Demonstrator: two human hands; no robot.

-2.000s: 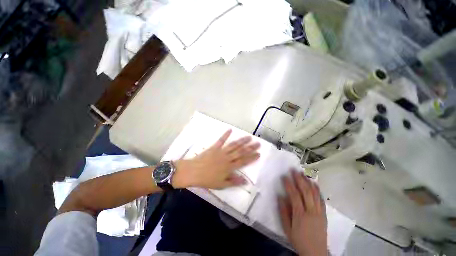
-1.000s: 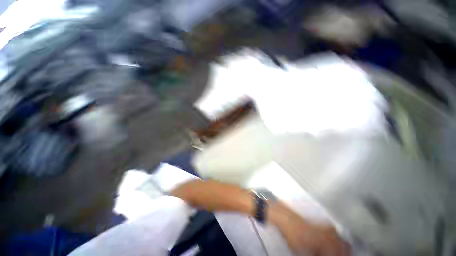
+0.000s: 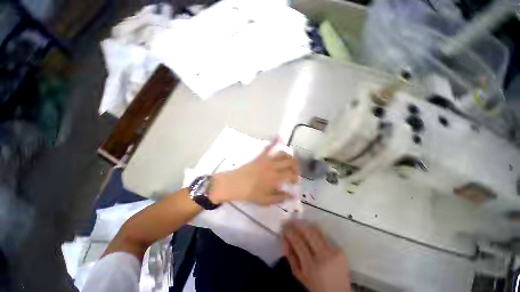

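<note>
A white fabric panel (image 3: 239, 225) with thin dark lines lies on the pale table's front edge, left of the needle area, partly hanging over it. My left hand (image 3: 265, 177), with a wristwatch, is on the panel, its fingers bent around cloth near its right side. My right hand (image 3: 316, 254) is blurred at the panel's lower right edge, fingertips by the cloth; its grip is unclear. The sewing machine head (image 3: 356, 134) is right of the panel. The needle and presser foot are too blurred to make out.
A loose white pile (image 3: 234, 43) lies at the table's far edge above a brown wooden drawer (image 3: 139, 117). More folded white pieces (image 3: 157, 262) lie below my left forearm. A long dark seam crosses the machine bed (image 3: 393, 208). Clear plastic bags (image 3: 399, 34) are behind the machine.
The panel has moved left, away from the needle area, uncovering the machine bed. My right hand has moved left and down. The view swung away, blurred, and came back.
</note>
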